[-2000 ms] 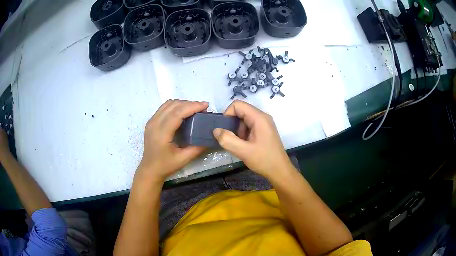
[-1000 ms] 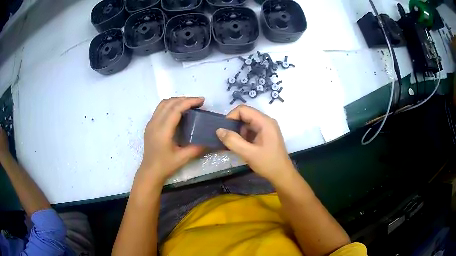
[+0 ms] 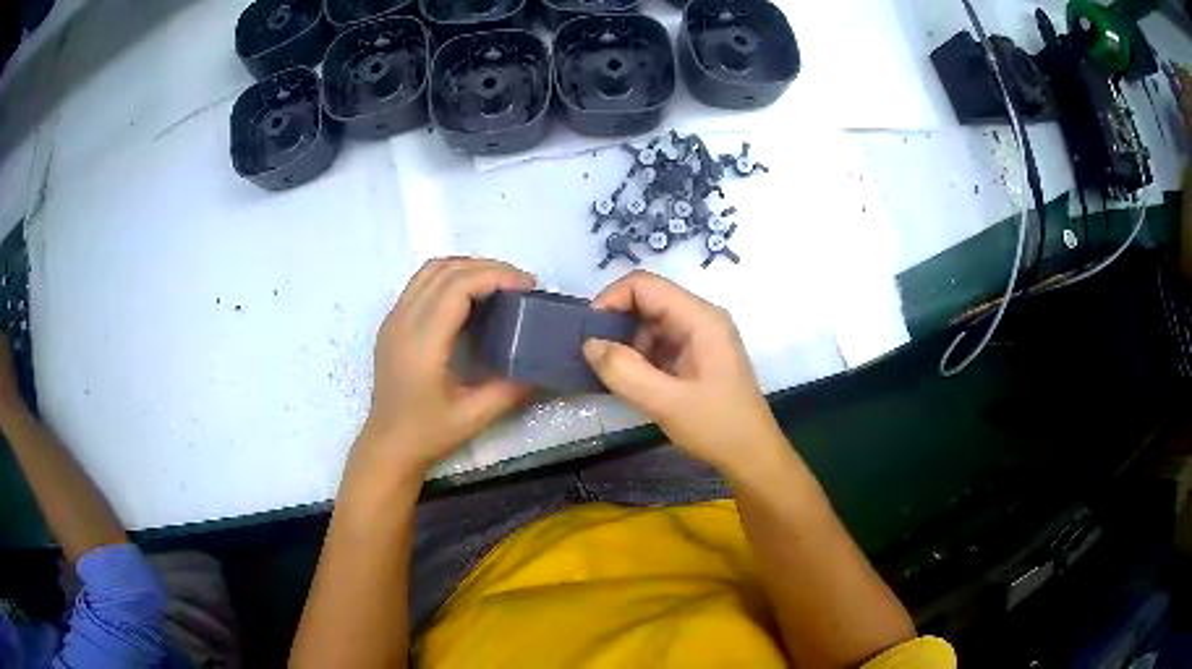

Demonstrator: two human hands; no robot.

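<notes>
A dark grey housing (image 3: 552,342) is turned on its side above the table near the bench edge, its side wall facing me. My left hand (image 3: 438,353) is bare and grips its left end. My right hand (image 3: 673,366) is bare and holds its right end, the thumb on the side wall. The right fingers reach behind the upper edge; their tips and the inside of the housing are hidden. A loose pile of small dark levers with pale round centres (image 3: 681,209) lies beyond my right hand.
Rows of open black housings (image 3: 490,85) stand at the back. Black boxes (image 3: 993,76), cables and a green spool (image 3: 1102,35) are at the right. Clear specks (image 3: 560,416) lie near the bench edge. Another person's forearm and blue sleeve (image 3: 118,595) are at the left.
Both hands still hold the housing. It has tilted slightly, and the right thumb has shifted a little to the right along its side wall.
</notes>
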